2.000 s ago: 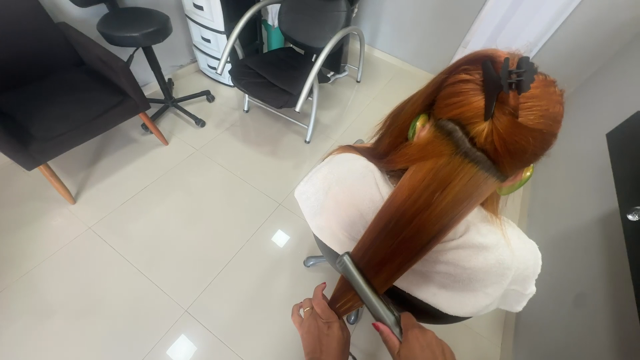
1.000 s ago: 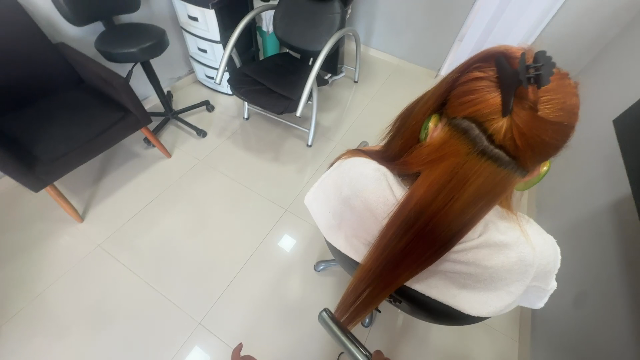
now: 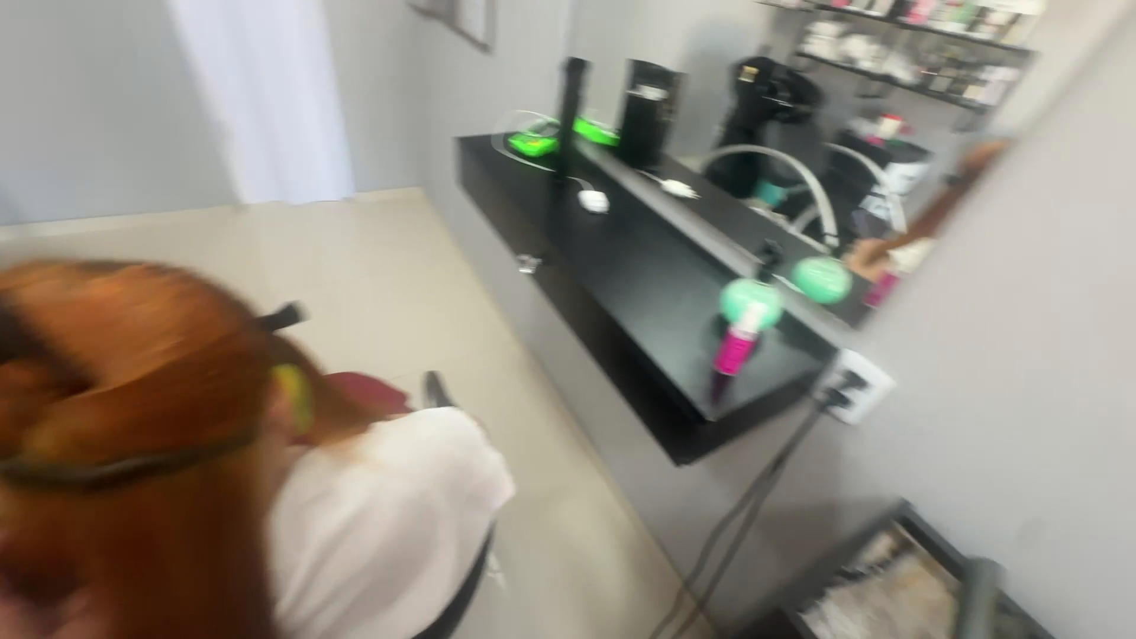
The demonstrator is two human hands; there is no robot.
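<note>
Blurred, the seated person's orange-red hair [image 3: 151, 373] fills the lower left, with a dark clip [image 3: 35, 355] at its left edge. A white towel [image 3: 390, 515] covers the shoulders. At the bottom left corner a skin-toned patch, apparently my left hand [image 3: 62, 612], lies against the hair; its fingers cannot be made out. My right hand is out of view. A grey rounded bar, apparently the hair straightener [image 3: 976, 595], shows at the lower right over a dark-framed tray [image 3: 905, 515].
A black wall shelf [image 3: 621, 311] holds a green-topped item [image 3: 750, 302], a pink bottle [image 3: 735, 351] and a white plug [image 3: 593, 201]. Above it is a mirror [image 3: 710, 106]. Cables [image 3: 754, 497] hang from a wall socket [image 3: 856, 386] toward the tray.
The view has swung far to the right. The straightener, earlier on the ends of the hair, is no longer there; a similar grey bar now shows over the tray.
</note>
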